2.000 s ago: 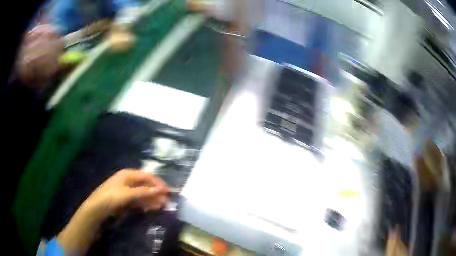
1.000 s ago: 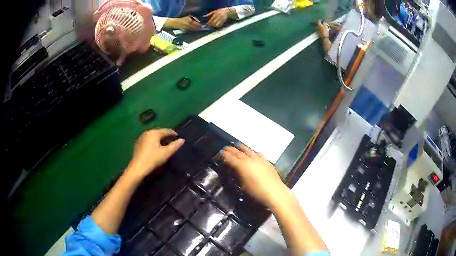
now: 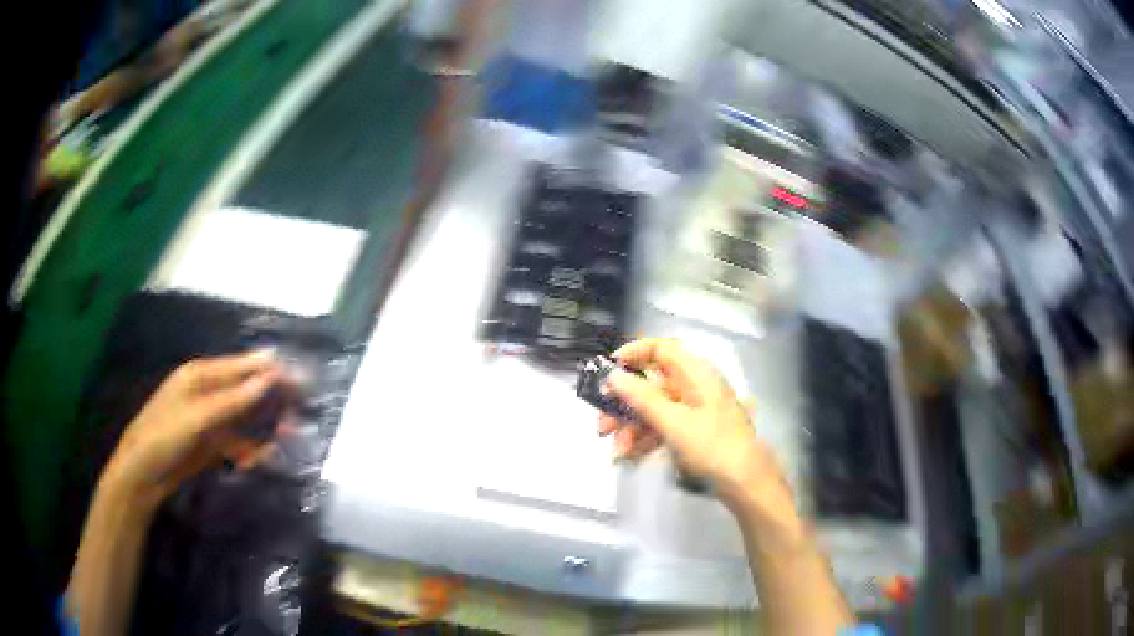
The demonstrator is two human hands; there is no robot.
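Note:
My right hand point(image 3: 684, 404) is over the white machine bed and holds a small black part point(image 3: 599, 379) between thumb and fingers. The part is just below the near end of the left fixture point(image 3: 566, 267), a long black block with some pale gaps. My left hand point(image 3: 205, 422) is over the black blister tray point(image 3: 187, 323) at the left, fingers curled. It is blurred, and I cannot tell whether it holds anything.
The white sheet point(image 3: 261, 261) lies beyond the tray. The green conveyor belt point(image 3: 112, 224) runs along the left. A second fixture point(image 3: 852, 422) is at the right, with the cream screw feeder point(image 3: 740, 242) between. A red knob point(image 3: 898, 589) is at the front right.
The view has swung right from the tray to the machine. My right hand has left the tray and is over the machine bed with a black part. My left hand remains over the tray.

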